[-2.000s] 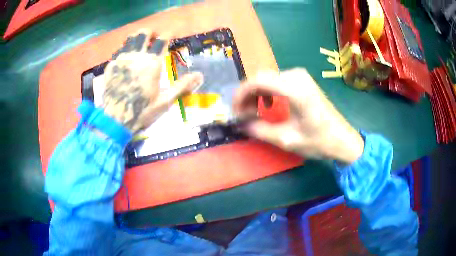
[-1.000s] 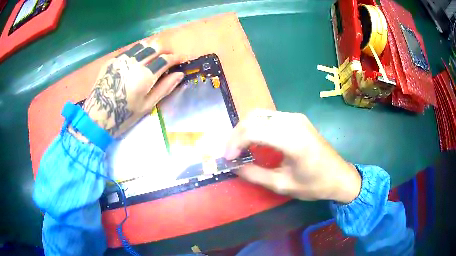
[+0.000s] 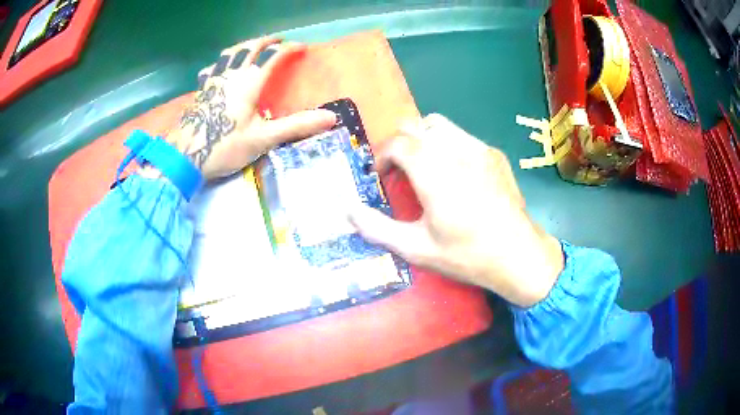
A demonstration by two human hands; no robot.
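A black-rimmed tablet half-assembly (image 3: 251, 324) lies open, with a large white battery (image 3: 223, 235) on its left side. A blue mainboard (image 3: 329, 255) with a whitish patch lies in the bay on the right side. My left hand (image 3: 231, 126), tattooed with dark bands on its fingers, is spread over the top left, its thumb reaching the top edge near the board. My right hand (image 3: 466, 207) is at the board's right side, thumb tip on the board and forefinger at the frame's right edge, the two apart. A green-yellow strip (image 3: 266, 207) runs along the battery edge.
An orange-red foam mat (image 3: 122, 162) lies under the tablet. A red tape dispenser (image 3: 568, 81) with tape strips on its edge stands at the right, beside red bubble bags (image 3: 649, 154) with a board on top. Another tablet (image 3: 40, 32) is at the top left.
The mainboard now shows face up in the bay. My right hand has moved up from the lower right corner. My left hand has shifted up and right, its thumb reaching further along the top.
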